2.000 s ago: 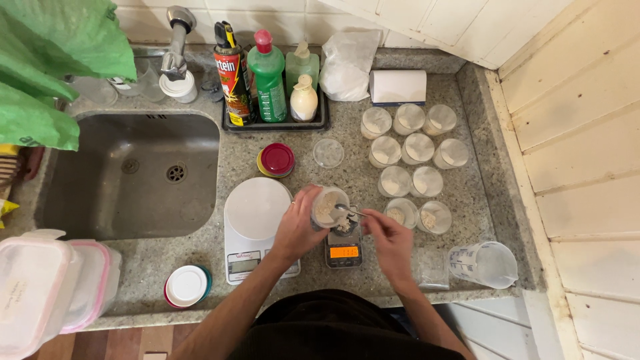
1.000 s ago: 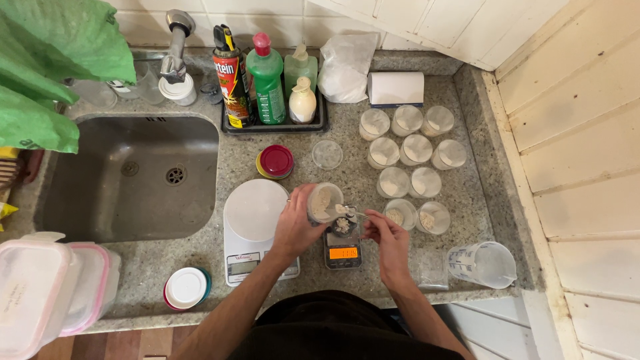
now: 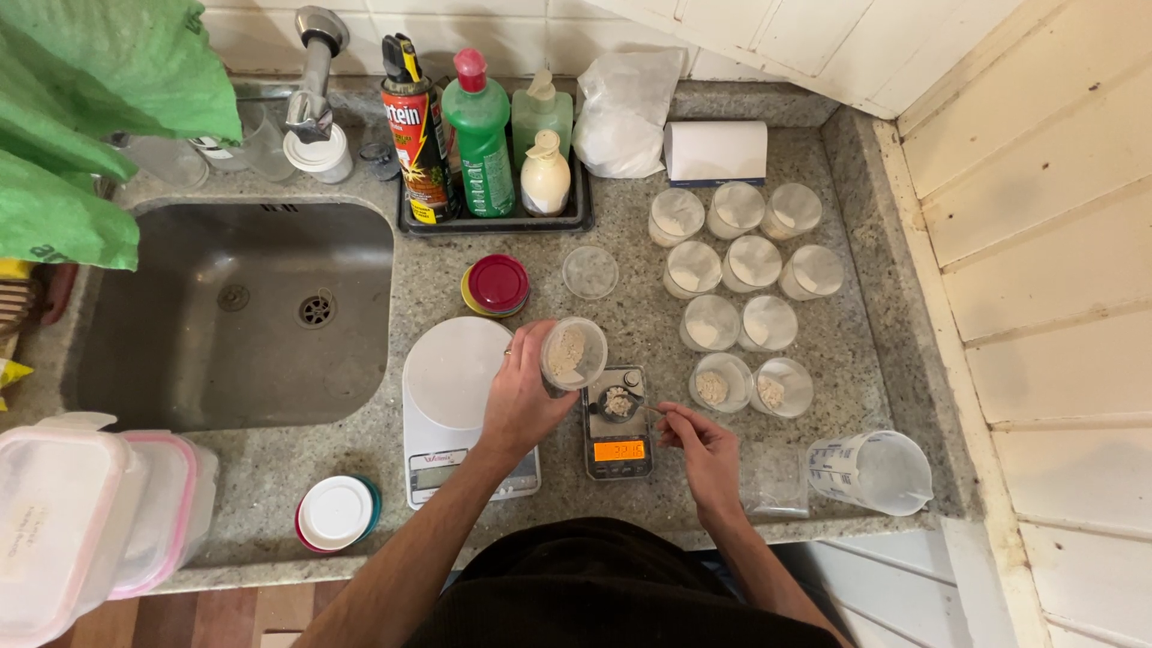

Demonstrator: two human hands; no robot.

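Observation:
My left hand (image 3: 526,396) holds a clear plastic cup (image 3: 574,354) tilted, with beige flakes inside. Between finger and thumb of my right hand (image 3: 697,441) is the handle of a metal spoon (image 3: 646,407). The spoon's head is over a small digital pocket scale (image 3: 619,459) with a lit orange display. Beige flakes (image 3: 618,401) lie at the spoon's end, above a dark round dish on the scale; whether spoon and dish touch is unclear. Left of this scale stands a white kitchen scale (image 3: 454,373), partly covered by my left hand and forearm.
Several clear cups with pale contents (image 3: 754,261) stand at right, near a measuring jug (image 3: 869,472). Behind are stacked lids (image 3: 498,283), a loose clear lid (image 3: 590,273) and a black tray (image 3: 495,223) of bottles. A sink (image 3: 234,315), more lids (image 3: 335,513) and food containers (image 3: 67,513) are at left.
The cup in my left hand has moved slightly away from the spoon. The spoon's flakes, close against the cup's rim before, are now apart from it over the small scale.

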